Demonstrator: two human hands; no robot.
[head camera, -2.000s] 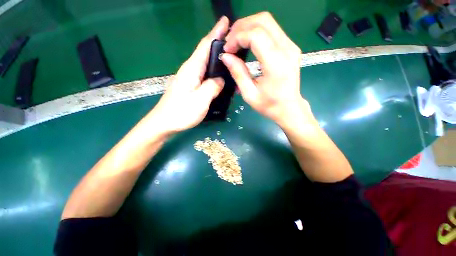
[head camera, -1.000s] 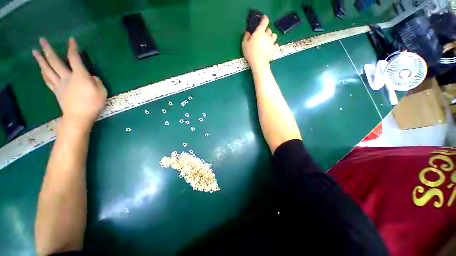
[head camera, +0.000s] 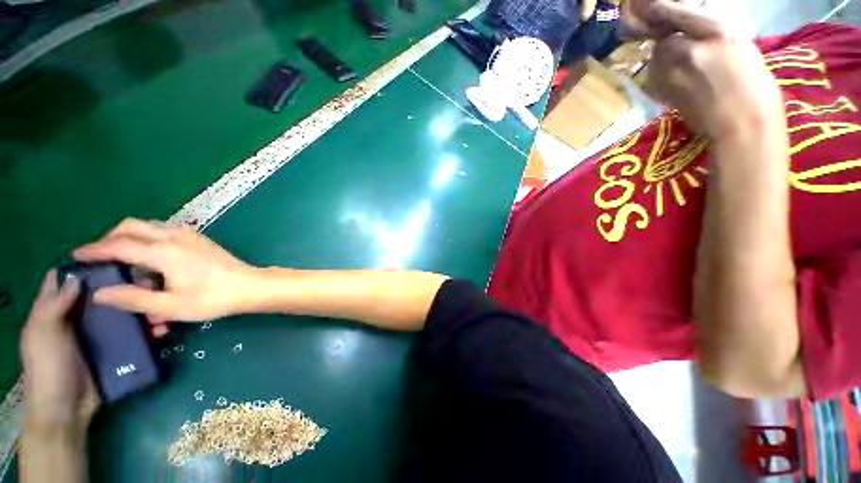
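Note:
A black device (head camera: 115, 330) with a small pale marking at its lower end is held between both hands at the left. My left hand (head camera: 55, 349) grips its left side. My right hand (head camera: 179, 269) lies over its upper end, thumb and fingers on it; whether a ring is between the fingertips is hidden. The pile of small pale gold rings (head camera: 247, 434) lies on the glossy green workbench (head camera: 312, 255) below, with several single rings (head camera: 199, 355) scattered between the pile and the device.
Several black devices (head camera: 275, 86) lie on the green conveyor belt (head camera: 123, 141), behind the pale belt edge rail (head camera: 274, 141). A white desk fan (head camera: 519, 72) stands at the bench's far end beside a cardboard carton (head camera: 585, 104). A person in a red shirt (head camera: 585, 255) is close at right, one arm raised.
The view has swung to the right. My hands, apart over the belt a second ago, are now together on a black device over the bench side. The neighbouring person's arm has come into view.

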